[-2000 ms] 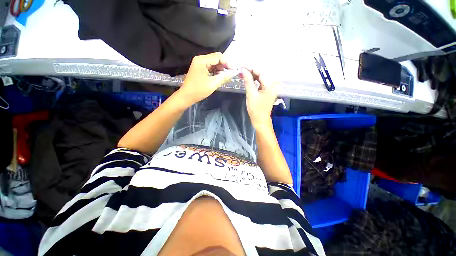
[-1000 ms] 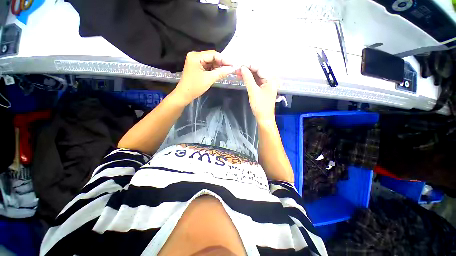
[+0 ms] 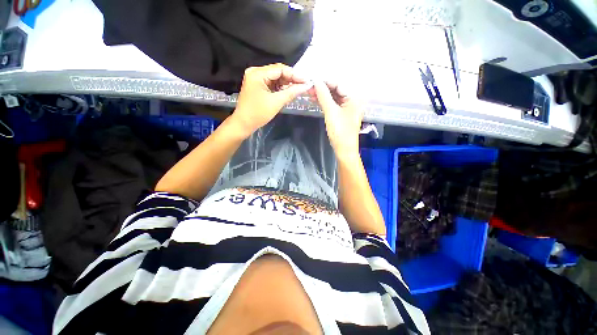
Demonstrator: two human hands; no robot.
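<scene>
My left hand (image 3: 265, 98) and my right hand (image 3: 338, 114) meet at the fingertips over the table's front edge. The thumb and index finger of each hand are pinched together. Something small and whitish seems to be between the fingertips, but glare hides what it is. A dark garment panel (image 3: 216, 39) lies on the white table behind and left of my left hand, its lower edge close to that hand.
Black thread snips (image 3: 433, 91), a thin metal stick (image 3: 453, 59) and a black phone (image 3: 505, 86) lie on the table at right. A blue bin (image 3: 393, 196) with dark checked cloth (image 3: 422, 216) stands below. Orange-handled scissors (image 3: 23, 6) lie far left. A clear plastic sheet (image 3: 281, 157) hangs over the lap.
The hands stay pinched together in nearly the same place, the fingertips slightly higher. The view has shifted a little, so the snips and phone appear further right.
</scene>
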